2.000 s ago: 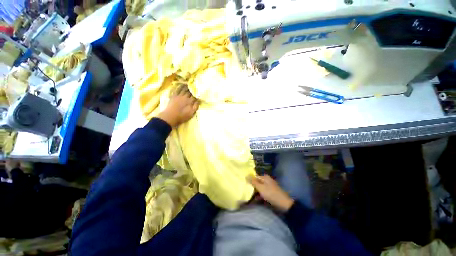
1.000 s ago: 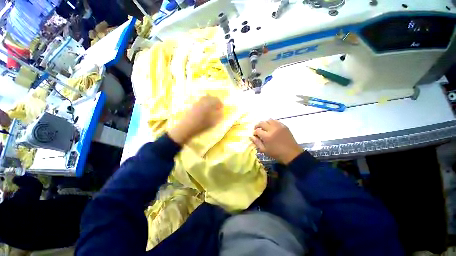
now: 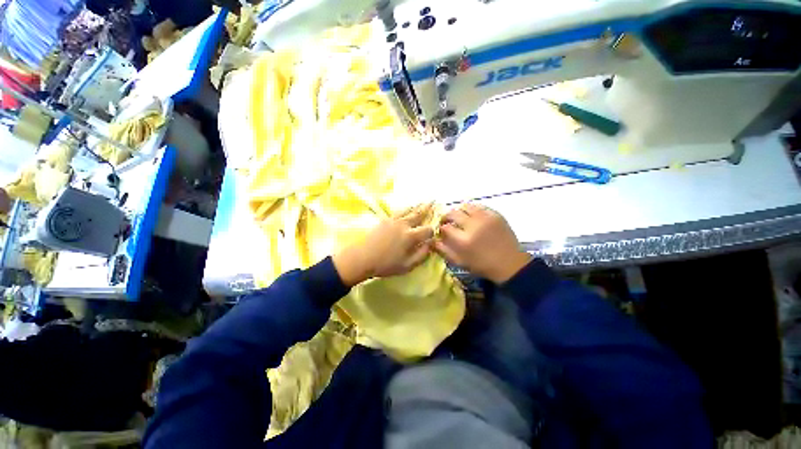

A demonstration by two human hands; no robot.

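A yellow garment piece (image 3: 408, 311) hangs from the table's front edge toward my lap. My left hand (image 3: 395, 244) and my right hand (image 3: 479, 241) are side by side, pinching its edge between their fingertips in front of the needle area. The exact spot gripped is small and partly hidden by my fingers. A pile of yellow pieces (image 3: 307, 140) lies left of the needle, very bright under the lamp. Blue thread snips (image 3: 566, 167) lie on the machine bed, untouched.
The white sewing machine (image 3: 544, 66) with JACK lettering stands behind my hands. A dark green handled tool (image 3: 588, 117) lies under its arm. A measuring scale (image 3: 632, 249) runs along the table's front edge. Another machine (image 3: 83, 219) stands on a blue-edged table at left.
My left hand has moved right and down from the pile to meet my right hand at the cloth edge. Earlier, my right hand came up from the lap to the table edge.
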